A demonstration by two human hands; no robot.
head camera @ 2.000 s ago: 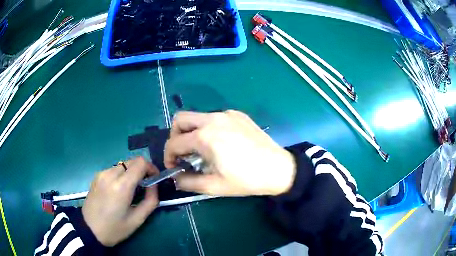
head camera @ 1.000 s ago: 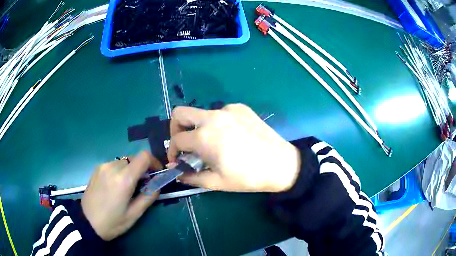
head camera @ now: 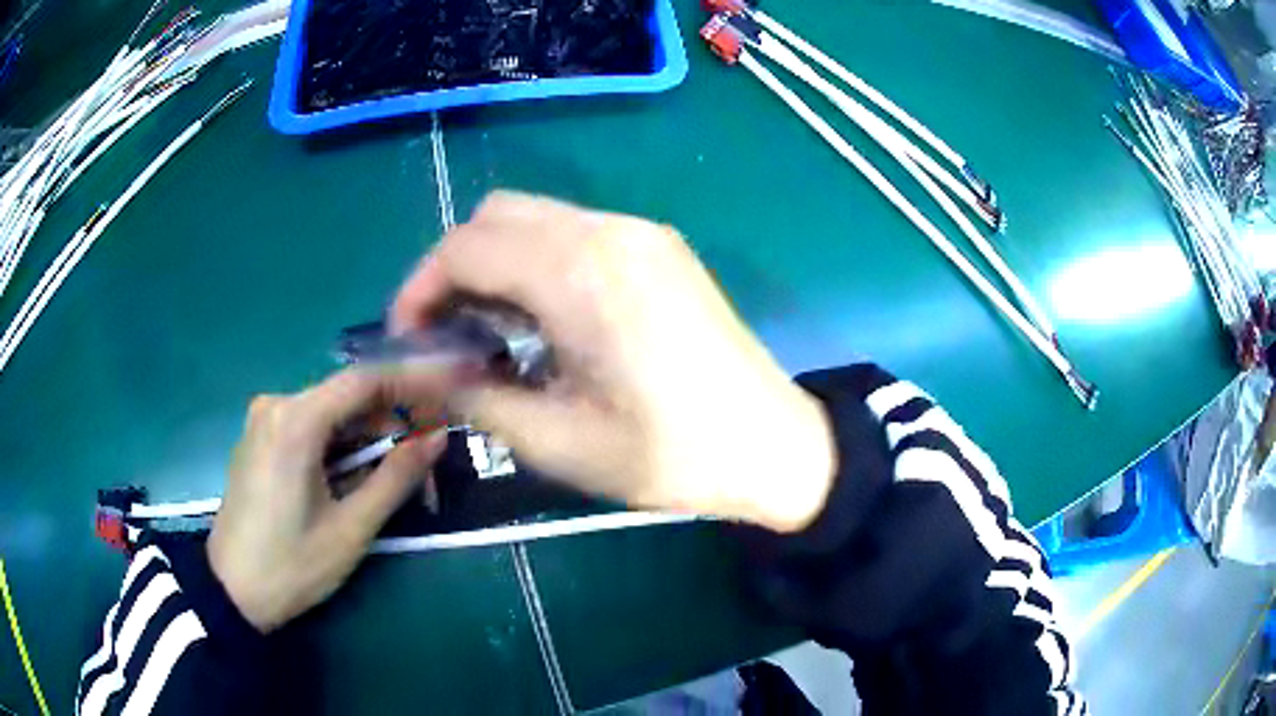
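Observation:
My left hand (head camera: 301, 483) pinches the end of a white-sleeved cable (head camera: 367, 455) between thumb and index finger. Thin coloured wires show near the fingertips. Red connectors (head camera: 112, 518) lie by my left wrist, with white sleeves running right from them; one sleeve (head camera: 560, 527) passes below both hands. My right hand (head camera: 602, 350) is above and right of my left, closed around a blurred hand tool (head camera: 448, 340) that points left. A small white block (head camera: 491, 456) on a black patch shows under my right hand. Whether the tool touches the wires cannot be told.
A blue tray (head camera: 476, 105) of black pieces stands at the top. White cables with red connectors (head camera: 882, 182) lie upper right. Cable bundles lie at the far left (head camera: 70, 168) and far right (head camera: 1189, 224). A blue stool (head camera: 1119, 525) is beyond the table's right edge.
My right hand has lifted with the tool and moved off the jig, uncovering the white block. My left hand has shifted slightly up and left, still pinching the cable. The whole view has shifted slightly.

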